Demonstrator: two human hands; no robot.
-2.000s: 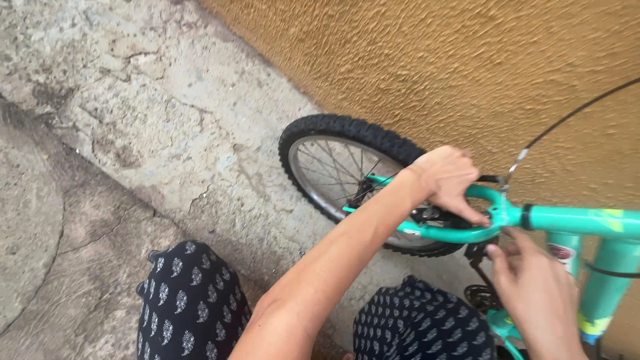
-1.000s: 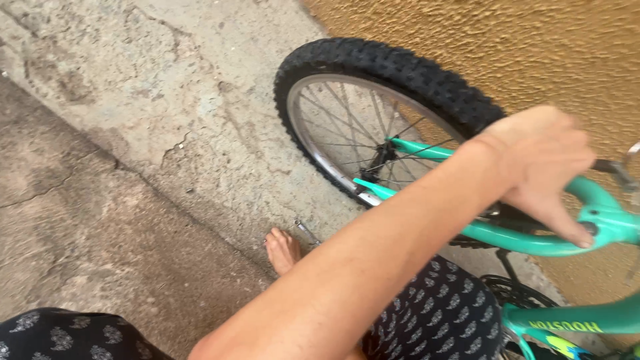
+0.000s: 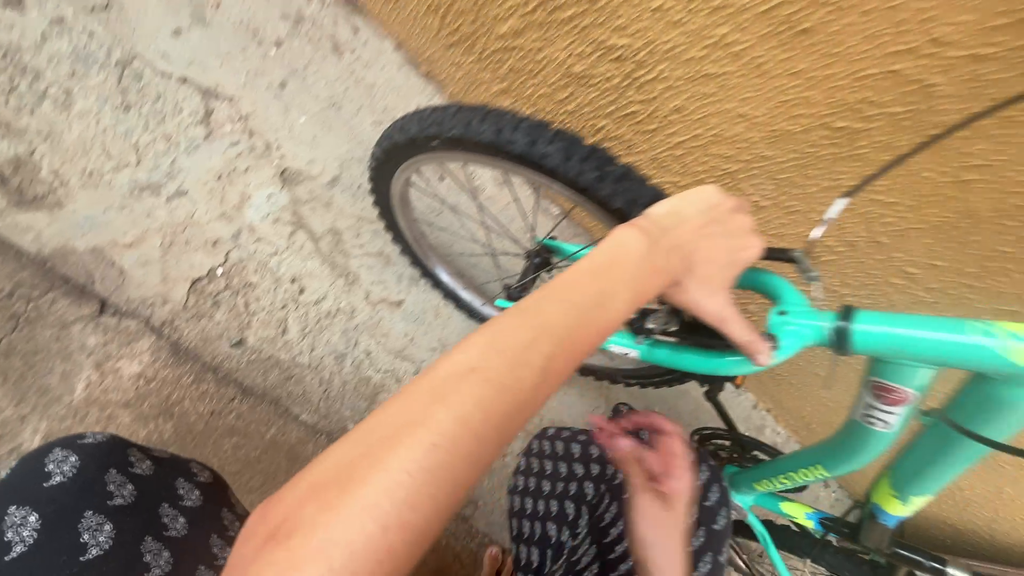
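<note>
My left hand reaches across the front wheel and grips the teal fork of a bicycle, its thumb pressed beside the fork crown. The fingers curl over the far side, where their tips are hidden. Between the fork legs, black brake parts show partly behind the hand. My right hand, blurred, is lower down over my right knee, with its fingers closed around a small dark part that is too blurred to name. The knobby black tyre stands on rough concrete.
A textured ochre wall rises close behind the bicycle. A black cable arcs in front of it. The teal frame and chainring lie to the lower right. My patterned trouser knees are at the bottom; the concrete is cracked.
My right hand was near the fork crown two seconds ago, was out of view one second ago, and is now over my knee. My left hand stays at the fork.
</note>
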